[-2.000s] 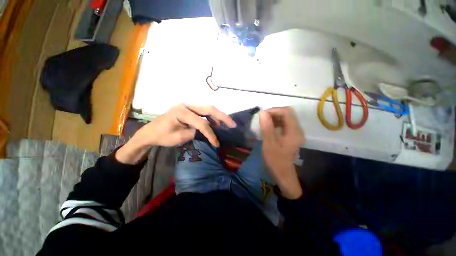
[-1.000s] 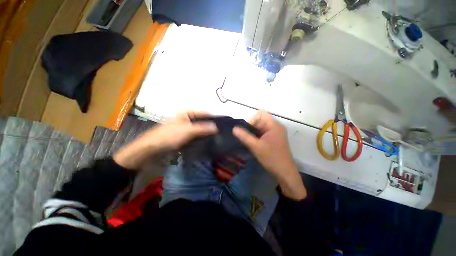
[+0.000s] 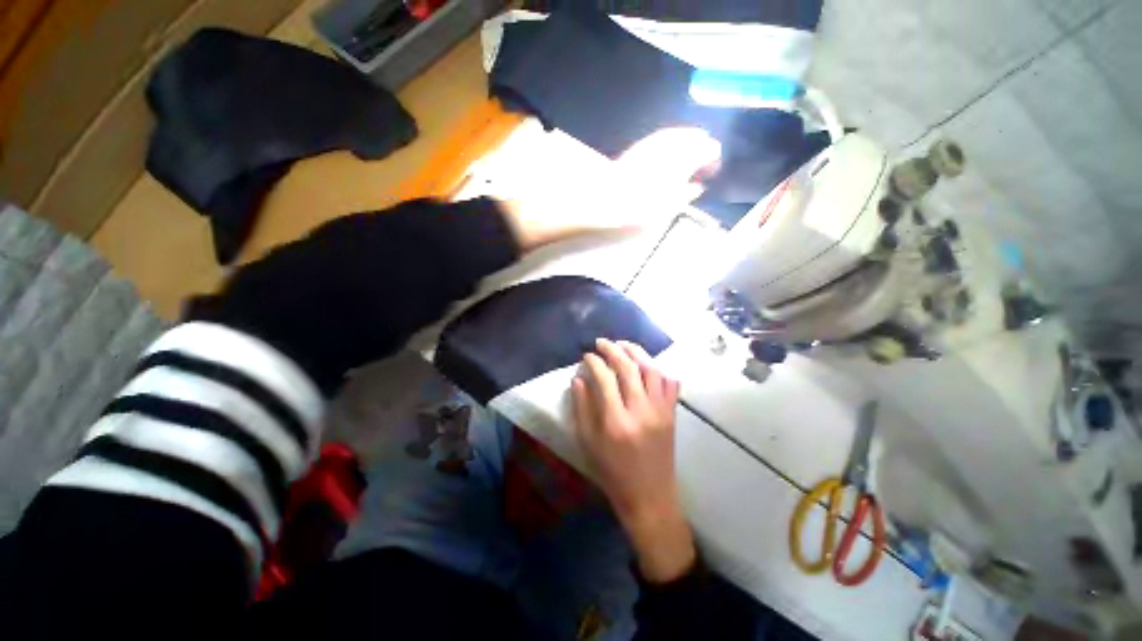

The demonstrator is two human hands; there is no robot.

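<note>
A black curved cut piece (image 3: 545, 328) lies on the white machine bed (image 3: 739, 453), left of the lit needle area. My right hand (image 3: 630, 420) rests with its fingertips on the piece's lower right edge. My left hand (image 3: 670, 169) reaches across to the back of the bed, washed out by the lamp, at the edge of black pieces (image 3: 601, 78). Whether its fingers hold one cannot be told. The off-white sewing machine head (image 3: 814, 219) stands right of it. The needle is lost in glare.
Scissors (image 3: 837, 513) with yellow and red-orange handles lie at the right. An angled black piece (image 3: 257, 113) lies on orange-taped cardboard (image 3: 132, 251) at left. A grey tool tray (image 3: 413, 50) is behind it. A pale-blue strip (image 3: 748, 87) is at the back.
The black piece has gone from between both hands to the bed. My left hand has moved away to the back, and my right hand now rests on the piece. The view has turned and shifted.
</note>
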